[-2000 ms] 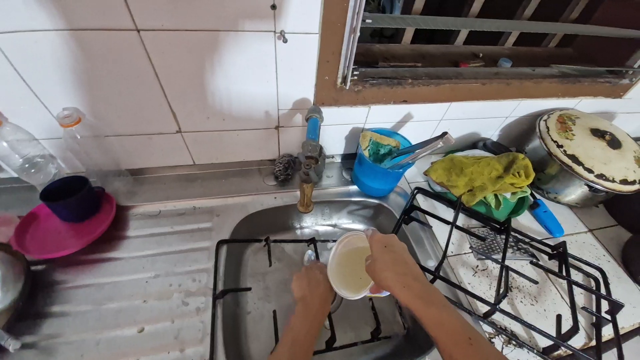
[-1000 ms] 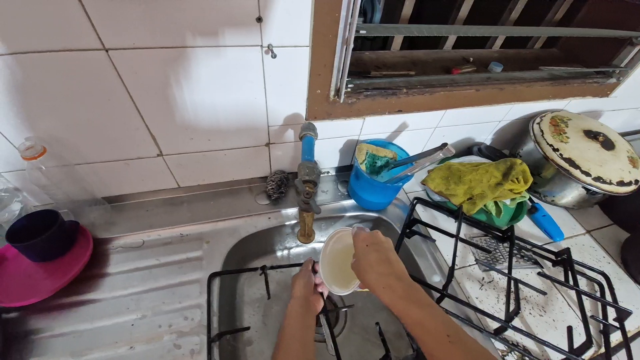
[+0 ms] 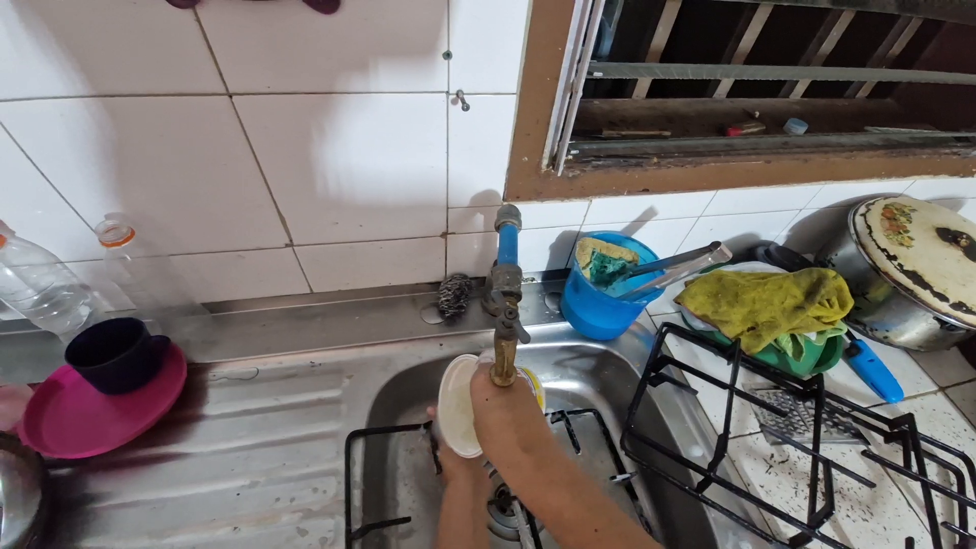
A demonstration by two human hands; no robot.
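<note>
A white plastic tub (image 3: 460, 408) with a coloured printed side is held tilted under the brass tap (image 3: 505, 351), over the steel sink (image 3: 381, 396). My right hand (image 3: 507, 419) grips it at its rim on the right, just below the spout. My left hand (image 3: 457, 457) is behind and below the tub's left side, its fingers mostly hidden, so its hold is unclear. A black stove grate (image 3: 381, 526) lies in the sink beneath both hands. Near the drain, below my hands, a shiny metal utensil or stream of water shows; I cannot tell which.
Right of the sink are a blue tub (image 3: 602, 309) with sponge and tongs, a yellow-green cloth (image 3: 766, 301), another black grate (image 3: 717, 457), a grater (image 3: 808, 415) and a lidded pot (image 3: 907, 274). Left are a dark cup (image 3: 114, 358), pink plate (image 3: 99, 419) and plastic bottles (image 3: 46, 282). A scourer (image 3: 455, 296) lies by the tap.
The white tub has moved up to the tap spout and is tilted more on its side. My right hand has moved with it. My left hand has moved from the tub's lower left side to behind it.
</note>
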